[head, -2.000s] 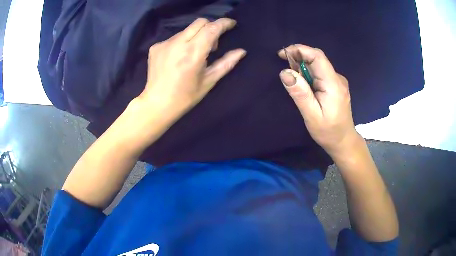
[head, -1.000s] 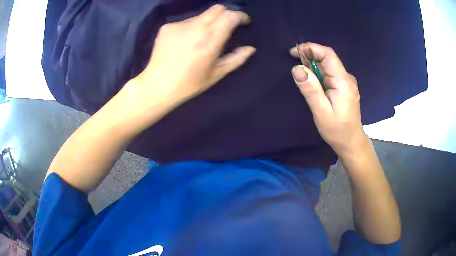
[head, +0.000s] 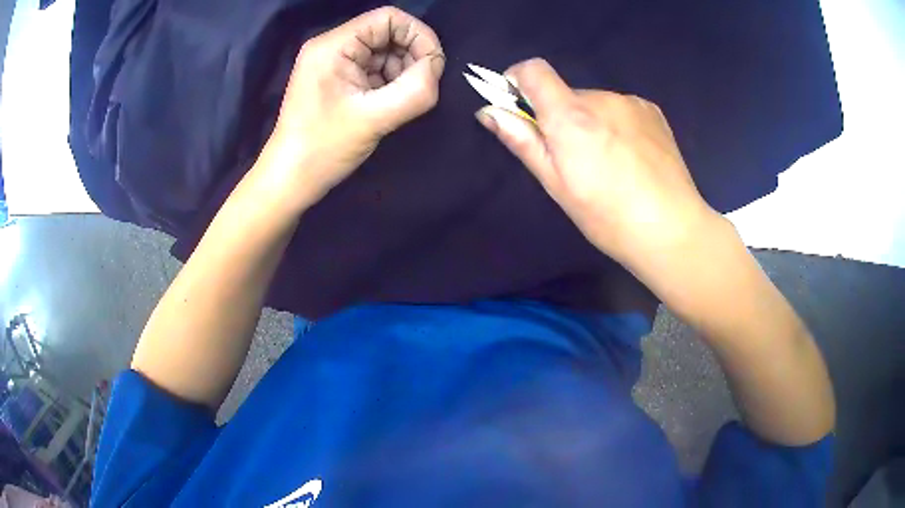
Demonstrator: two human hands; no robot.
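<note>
A large, very dark jacket (head: 417, 213) lies across the table in front of me and hangs over its near edge against my blue shirt. My left hand (head: 372, 84) is above the jacket with fingers curled and thumb and index fingertips together. Whether a fine thread is pinched there cannot be told. My right hand (head: 605, 159) holds small thread snips (head: 493, 86), with a bit of yellow at the grip. Their pale pointed blades are apart and point left, just short of my left fingertips.
The white table top (head: 824, 208) shows at the right and at the far left (head: 35, 149). Grey speckled floor (head: 685, 382) lies below the table edge. A metal frame (head: 60, 427) stands on the floor at the lower left.
My left fingers have curled and the fingertips have closed together. My right hand has turned over and moved left, bringing the snips' blades into clear view near my left hand.
</note>
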